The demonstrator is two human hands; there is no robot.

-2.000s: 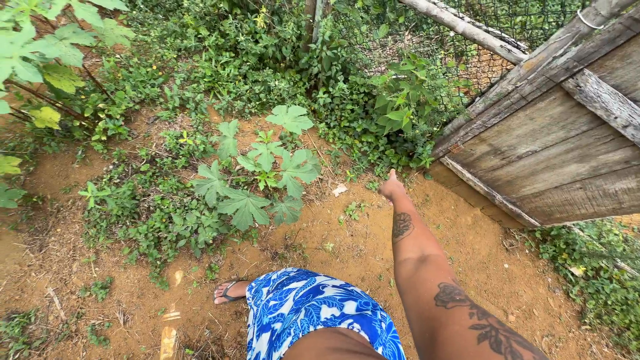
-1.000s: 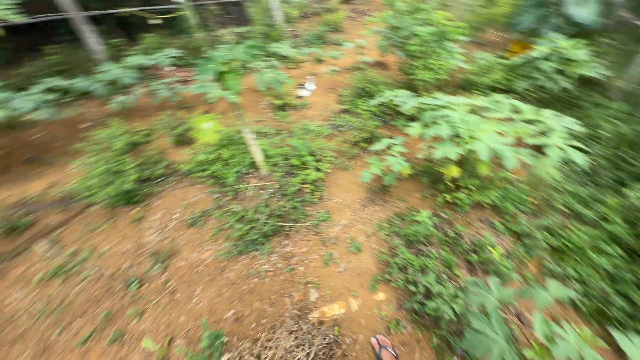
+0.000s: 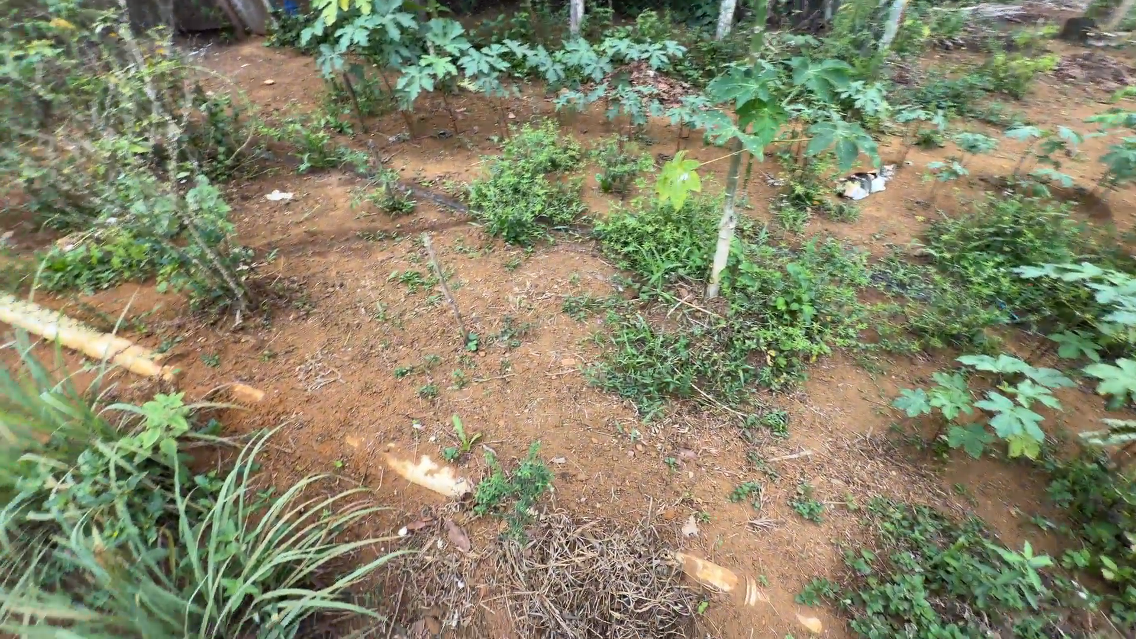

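Note:
Neither my left hand nor my right hand shows in the head view now, so what they hold cannot be seen. Ahead lies reddish-brown soil with low green weeds (image 3: 524,182). A young papaya-like plant with a thin pale stem (image 3: 727,222) stands right of the middle. Dry twigs and straw (image 3: 603,577) are heaped at the bottom of the view. A short thin stick (image 3: 445,288) pokes up from the soil near the middle.
Long grass (image 3: 222,550) fills the lower left, near a pale log or pipe (image 3: 84,342) on the ground. Another pale piece (image 3: 430,475) lies partly buried. Leafy plants (image 3: 1003,408) grow at the right. A crumpled whitish object (image 3: 865,183) lies farther back.
The view has swung from the wooden gate to open garden ground. An arm with tattoos, reaching toward the gate two seconds ago, is out of view, as is the sandalled foot.

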